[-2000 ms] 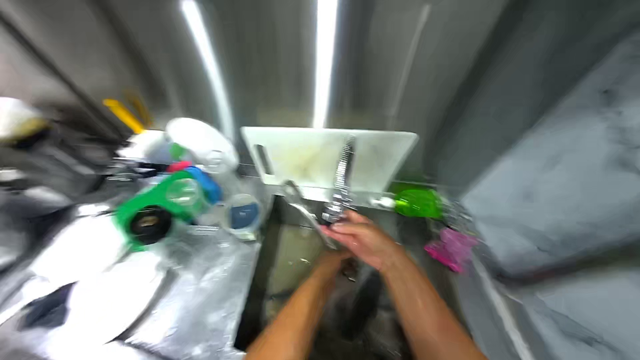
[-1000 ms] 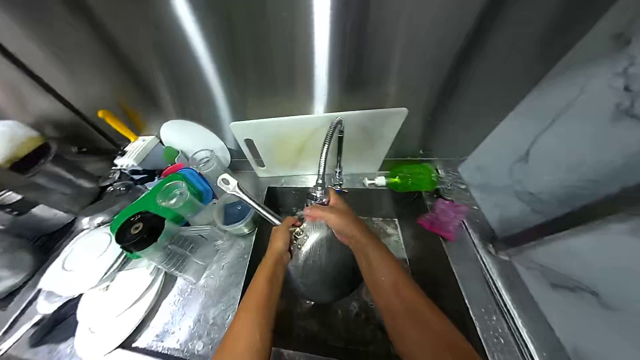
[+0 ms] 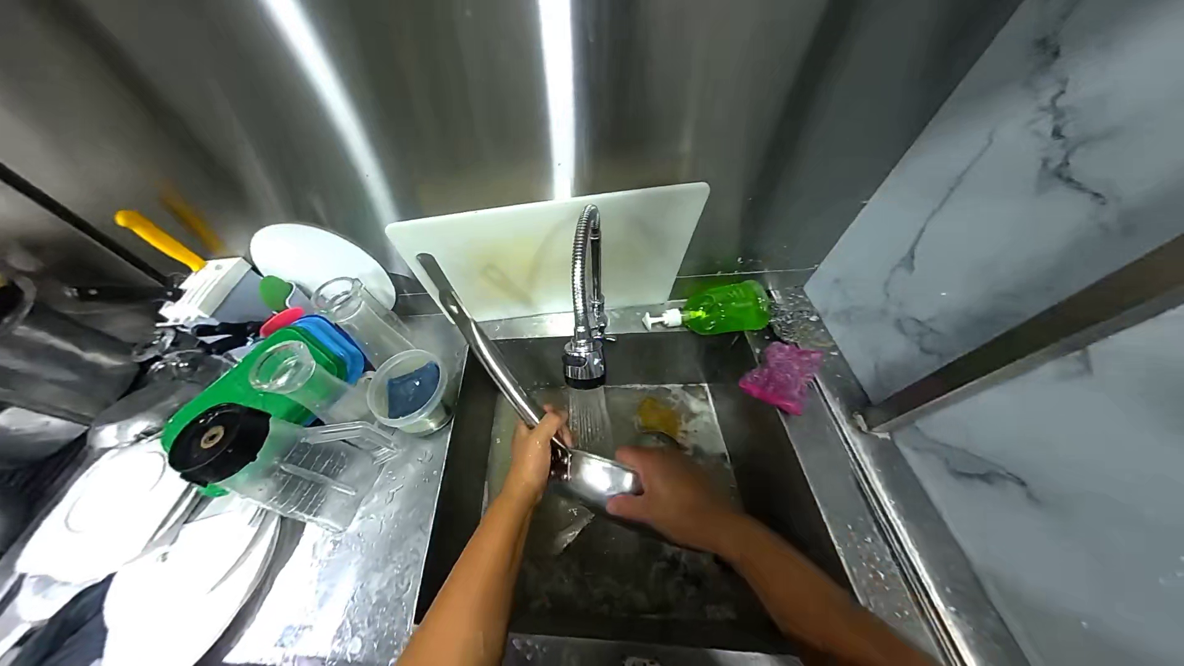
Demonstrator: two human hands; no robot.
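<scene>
My left hand (image 3: 536, 453) grips the metal handle of a steel pan (image 3: 599, 476) near where it joins the body. The handle slants up and left towards the white cutting board (image 3: 546, 240). My right hand (image 3: 671, 495), slightly blurred, holds the pan's right side. Both hands are over the sink (image 3: 629, 583), just below the faucet (image 3: 585, 356), from which water runs in a spray behind the pan. A yellowish thing (image 3: 659, 418) lies in the sink behind my right hand. The pan's underside is hidden.
Left of the sink stand a clear plastic tub (image 3: 407, 393), a blender jug (image 3: 310, 472), a green tray (image 3: 217, 407) and stacked white plates (image 3: 185, 592). A green soap bottle (image 3: 731, 308) and a pink plastic bag (image 3: 782, 376) lie at the sink's right rim.
The pan, held with its rounded body towards me one second ago, is now tilted edge-on, with its handle pointing more steeply up. My right hand has moved from near the faucet down to the pan's right side.
</scene>
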